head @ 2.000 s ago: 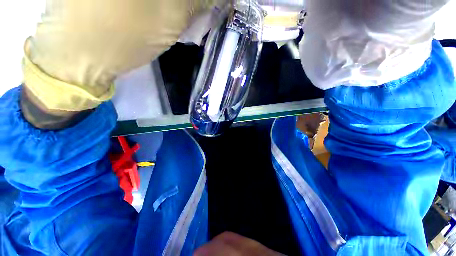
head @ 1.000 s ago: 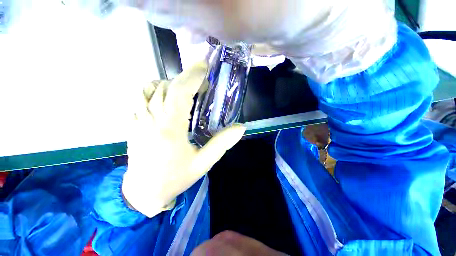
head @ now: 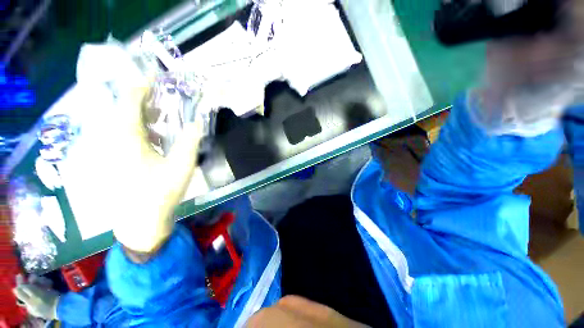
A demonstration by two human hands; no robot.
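My left hand [head: 131,154], in a cream-yellow glove, is closed around a clear, glassy lamp head [head: 171,109] over the left part of the bench. Glare hides the exact finger contact. My right hand [head: 535,83], in a thin see-through glove, is blurred at the upper right edge, closed on a thick black tool [head: 493,20] that looks like the electric screwdriver. White wrap [head: 307,41] lies on the black mat [head: 250,150], with another clear lamp piece [head: 259,19] at its top edge.
The green bench edge [head: 275,176] slants up to the right. Crinkled clear film [head: 33,234] and a clear piece [head: 56,131] lie at left. Red crates [head: 224,256] stand below the bench. Another person's gloved hand [head: 37,298] is at lower left. A brown cardboard box [head: 551,221] is at right.
The view has turned. My left hand has lifted the lamp head off the near edge to the left. My right hand has moved away from it to the far right, onto the black tool.
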